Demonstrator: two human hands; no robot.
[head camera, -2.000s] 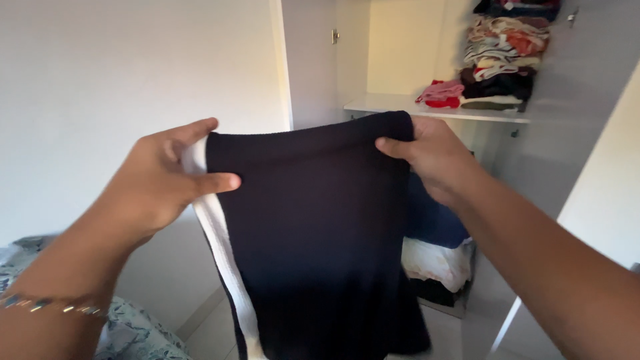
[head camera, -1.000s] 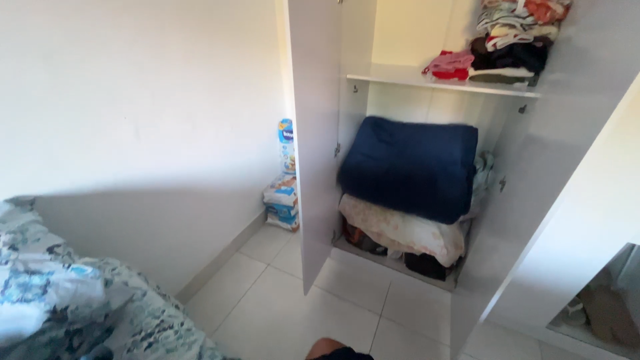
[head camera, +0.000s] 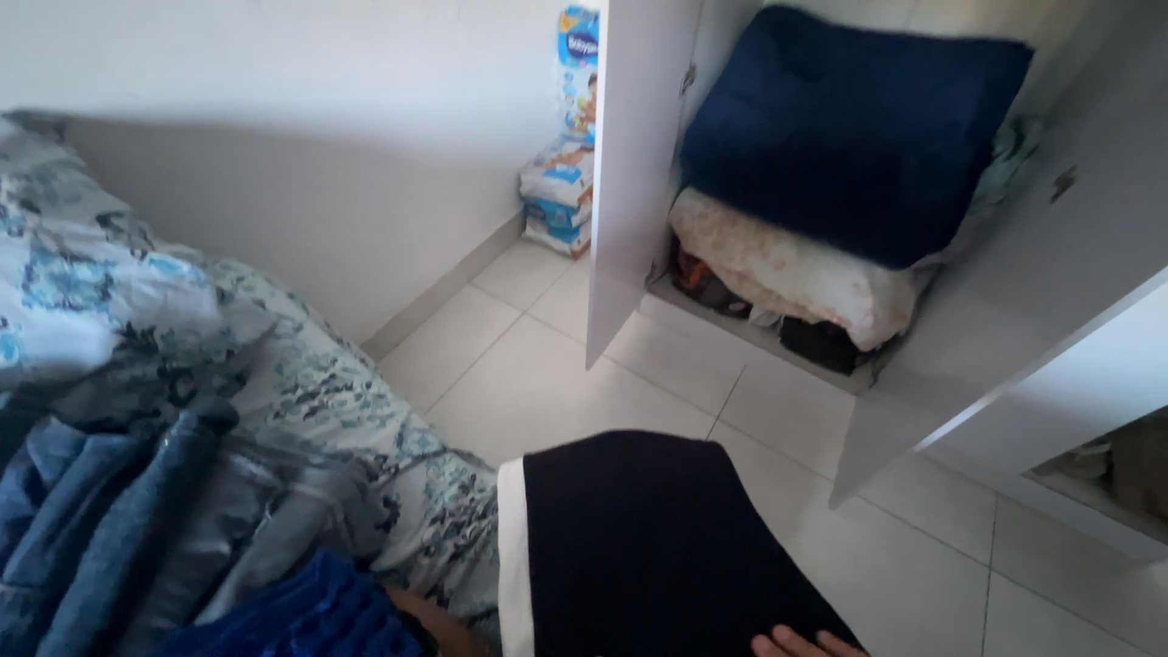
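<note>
A black garment (head camera: 639, 538) with a white stripe down its left side lies spread out at the bottom centre of the head view. The fingertips of my right hand (head camera: 808, 642) rest on its lower right part. The rest of that hand is cut off by the bottom edge, so a grip cannot be made out. My left hand is not identifiable in view. Left of the garment, a strip of skin shows beside a bright blue textured cloth (head camera: 306, 611); whether it is an arm or a leg is unclear.
Folded jeans and grey clothes (head camera: 155, 520) lie on a bed with a floral sheet (head camera: 301, 351). An open wardrobe holds a folded navy cloth (head camera: 849, 128) above pale bedding (head camera: 794, 260). Its left door (head camera: 639, 182) juts out over the floor tiles. Diaper packs (head camera: 558, 187) stand by the wall.
Two seconds ago both hands held the black garment up by its top edge. Now it lies low, with right fingertips on it. The view has tilted down and left.
</note>
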